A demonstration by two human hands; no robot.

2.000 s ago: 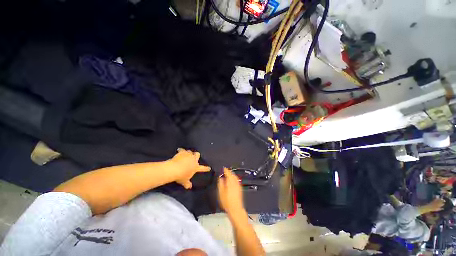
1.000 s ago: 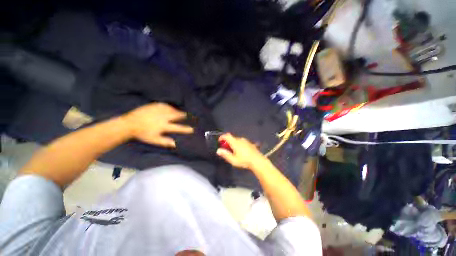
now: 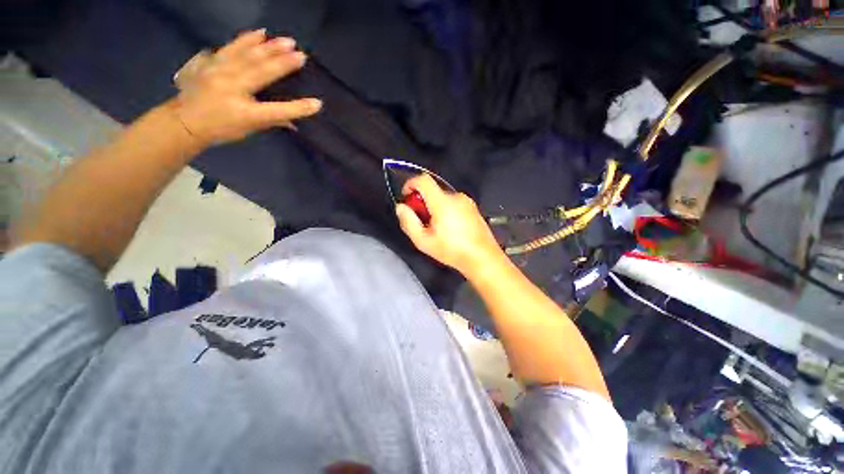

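Note:
Dark cloth (image 3: pixel 347 125) lies lengthwise on the dark-covered table. My left hand (image 3: pixel 239 91) rests on its upper left part, palm down with fingers spread. A small beige piece (image 3: pixel 192 68) shows beside the left hand; whether it touches the hand is unclear. My right hand (image 3: pixel 447 222) grips the red handle of what looks like a small iron (image 3: pixel 398 176). Its pointed dark plate with a shiny edge rests on the cloth, tip toward the upper left. The right hand hides its rear. A yellowish hose (image 3: pixel 546 241) and a dark coiled cord (image 3: pixel 529 219) run right from near this hand.
White scraps (image 3: pixel 639 111) and a tan box (image 3: pixel 694 180) are at the right, by a white ledge (image 3: pixel 731 296) with red items and black cables. Pale floor (image 3: pixel 208 236) with dark scraps lies at the left. Clutter fills the lower right.
The view has shifted and turned. My left hand has moved farther up and left along the cloth, away from the right hand. The iron, mostly hidden before, now shows clearly in my right hand.

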